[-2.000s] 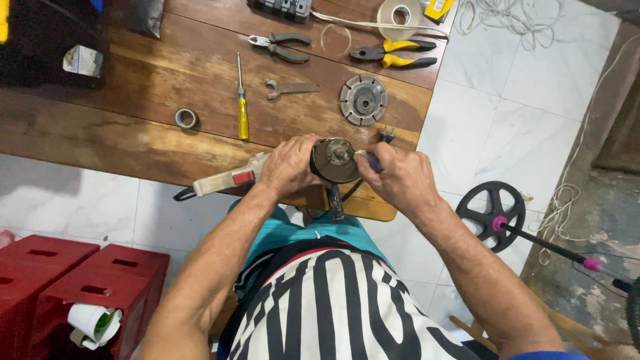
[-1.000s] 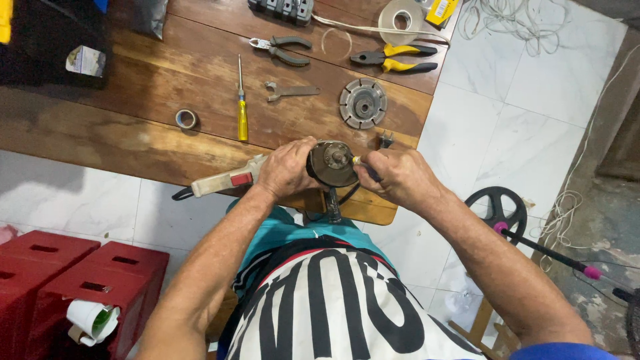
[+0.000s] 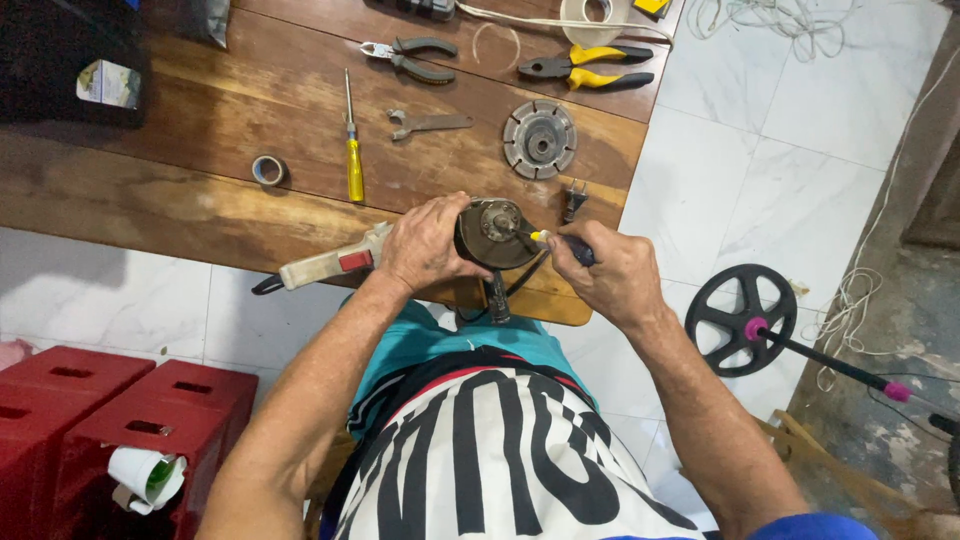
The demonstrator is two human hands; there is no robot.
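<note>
My left hand (image 3: 427, 244) grips an angle grinder (image 3: 480, 251) around its gear head at the table's front edge. The grinder's pale body with a red switch (image 3: 355, 260) points left, and its black side handle (image 3: 496, 298) points toward my lap. The round guard and the spindle flange (image 3: 500, 219) face up. In my right hand (image 3: 611, 270) is a screwdriver (image 3: 574, 247) with a dark and yellow handle, its tip at the flange. Behind the grinder lie a segmented cutting disc (image 3: 540, 139), a flat spanner (image 3: 430, 124) and a yellow-handled screwdriver (image 3: 354, 150).
Diagonal cutters (image 3: 411, 60), yellow-black pliers (image 3: 589, 67) and a tape roll (image 3: 269, 171) lie on the wooden table (image 3: 187, 150). A plug (image 3: 575, 201) sits near its right edge. Red stools (image 3: 165, 405) stand left; a black wheel (image 3: 741, 320) on a bar is at right.
My right hand and the screwdriver have shifted slightly around the flange, and the handle's angle differs. My left hand keeps its hold on the grinder.
</note>
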